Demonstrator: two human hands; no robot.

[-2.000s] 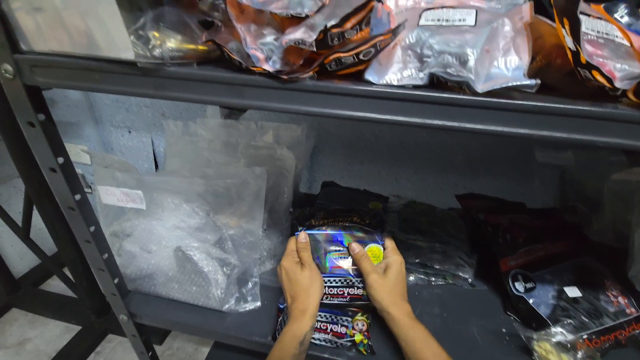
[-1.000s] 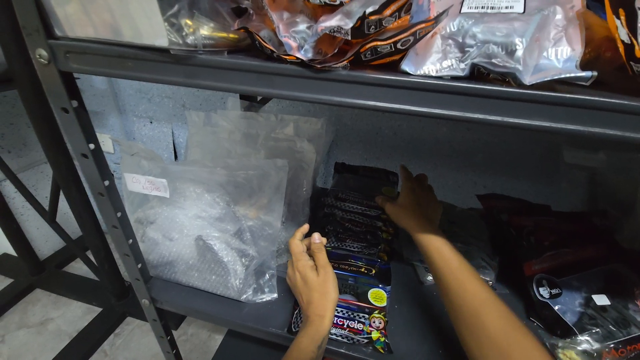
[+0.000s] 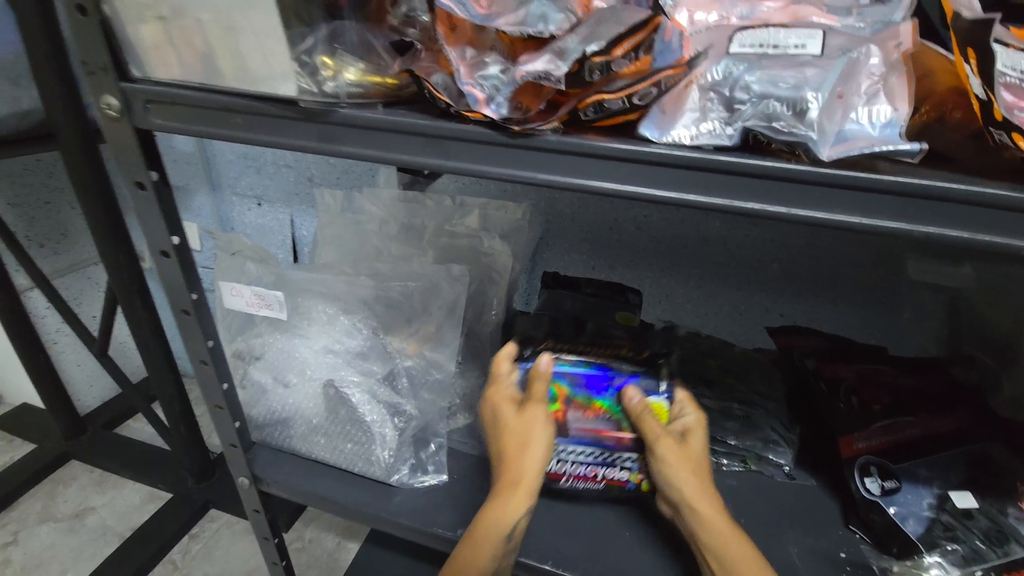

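Note:
Between my two hands is a shiny holographic plastic packet (image 3: 596,416) with a black and white checkered band and printed lettering. My left hand (image 3: 520,416) grips its left side, thumb on the front. On its right side my right hand (image 3: 672,436) holds it the same way, the thumb near a yellow round sticker. The packet is slightly blurred, and its contents cannot be made out. Directly behind it stand dark plastic packets (image 3: 588,298) on the lower shelf. Whether the held packet touches them is unclear.
Clear bags with bubble wrap (image 3: 344,384) lean at the left of the lower shelf (image 3: 360,496). Black packets (image 3: 744,400) and a dark red and black bag (image 3: 904,448) lie right. Above runs the upper shelf's metal edge (image 3: 512,152), with silver and orange bags (image 3: 784,88) overhanging it.
A second ago my hands were apart at the row of packets, the right one reaching toward its back. Now both hold one packet in front of the dark ones.

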